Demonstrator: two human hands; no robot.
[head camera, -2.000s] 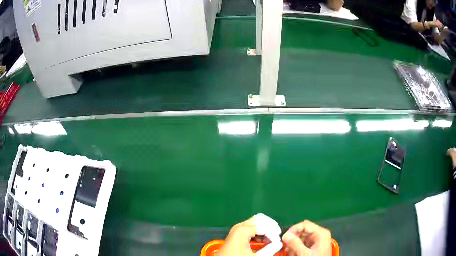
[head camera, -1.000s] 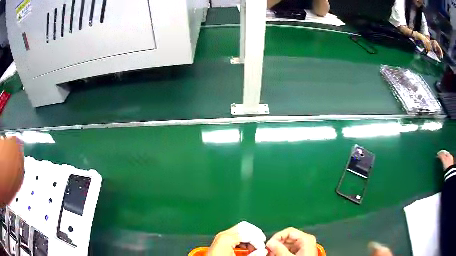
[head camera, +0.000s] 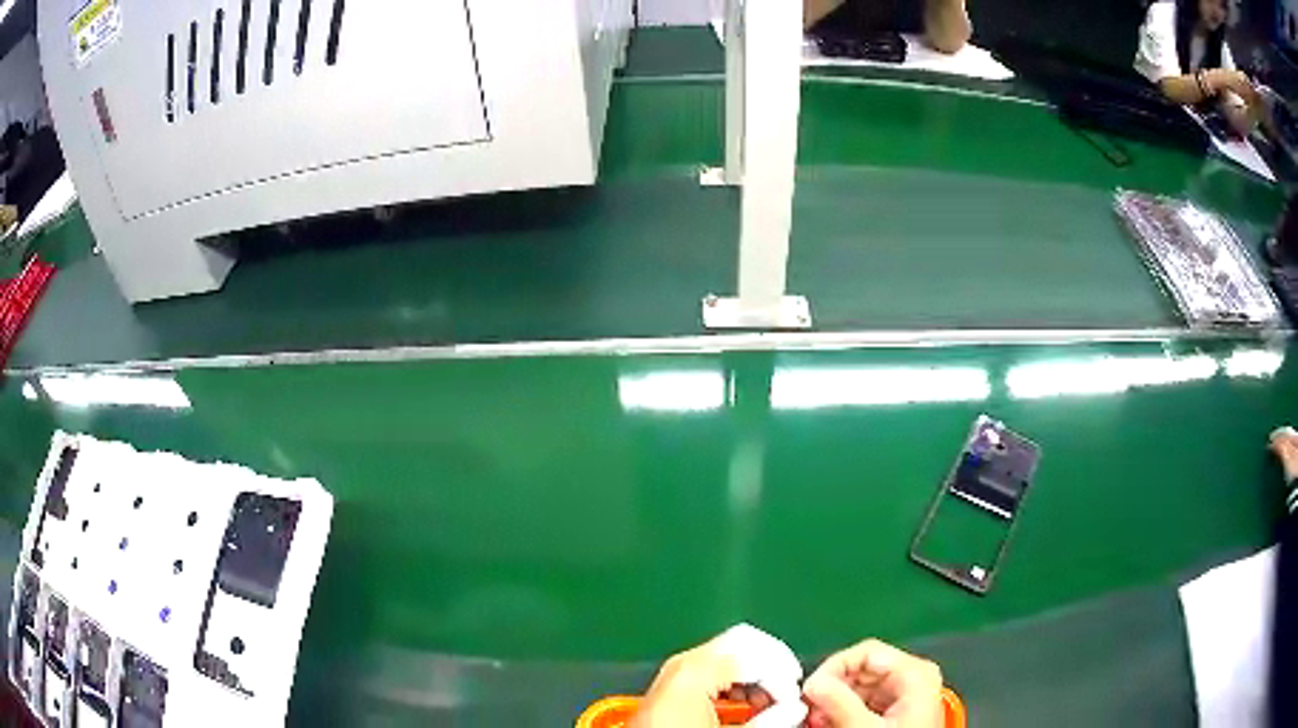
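Observation:
My left hand (head camera: 726, 683), with white coverings on its fingers, is at the bottom edge over the orange tray (head camera: 609, 710). My right hand (head camera: 878, 686) is bare and close beside it, thumb and fingertips pinched together. Both hands are cut off by the lower edge. The fingertips nearly meet; whatever is between them is too small and blurred to tell. The tray's contents are mostly hidden by the hands. A black phone middle frame (head camera: 992, 474) lies tilted on the green belt, ahead and right of my hands, touched by neither.
A white foam tray (head camera: 199, 495) with black frames lies at left. A grey machine (head camera: 342, 128) and a white post (head camera: 767, 171) stand beyond the belt. Clear blister trays (head camera: 1199, 259) lie far right. A white sheet (head camera: 1236, 633) and a neighbour's hand (head camera: 1287, 452) are at right. People sit across.
The phone middle frame on the belt has moved left, toward my hands. Other people's hands seen at the left and lower right a second ago are gone. My hands stay together over the tray.

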